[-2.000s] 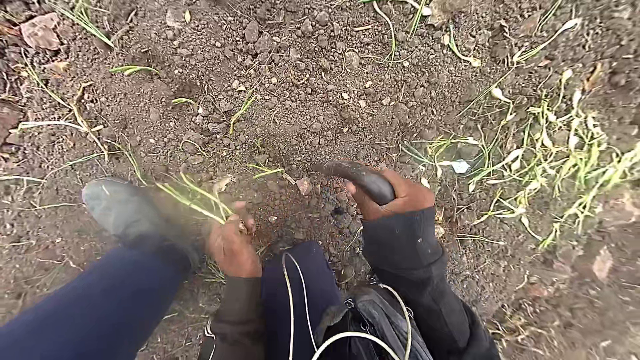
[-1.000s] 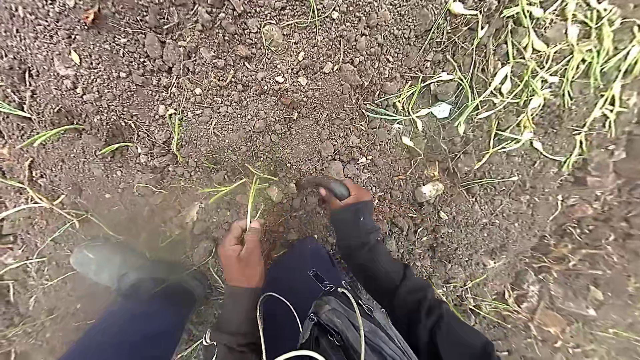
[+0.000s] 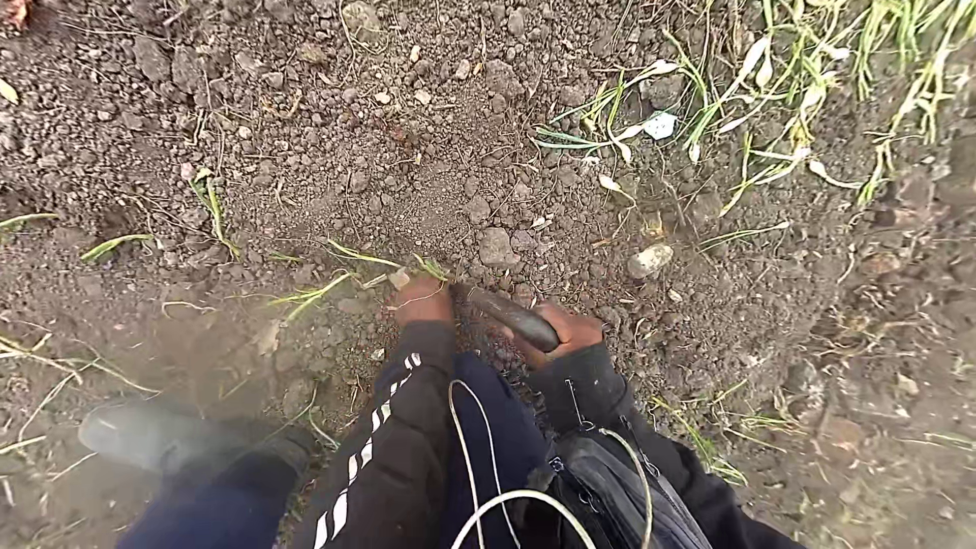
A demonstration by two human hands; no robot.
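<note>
My right hand [image 3: 568, 334] is closed around the dark rounded handle of a hand tool [image 3: 515, 316], whose narrower end points up and left to the soil. Just left of that end, my left hand [image 3: 424, 300] is down at the ground, its fingers hidden, with green shoots [image 3: 431, 267] at its fingertips; whether it grips them I cannot tell. More thin green seedlings [image 3: 316, 293] lie or stand in the soil left of it. A loose spread of seedlings with white bulbs [image 3: 793, 99] covers the ground at the upper right.
A pale stone [image 3: 650, 261] and a grey clod [image 3: 498, 248] lie beyond my hands. A whitish scrap [image 3: 659, 126] is near the bulbs. My boot [image 3: 145, 435] is at lower left. A black bag [image 3: 610, 480] and a looped pale cord [image 3: 526, 496] hang in front of me.
My left hand has moved down to the soil beside the tool's end; one second ago it held green seedlings upright just left of there. My right hand still holds the tool.
</note>
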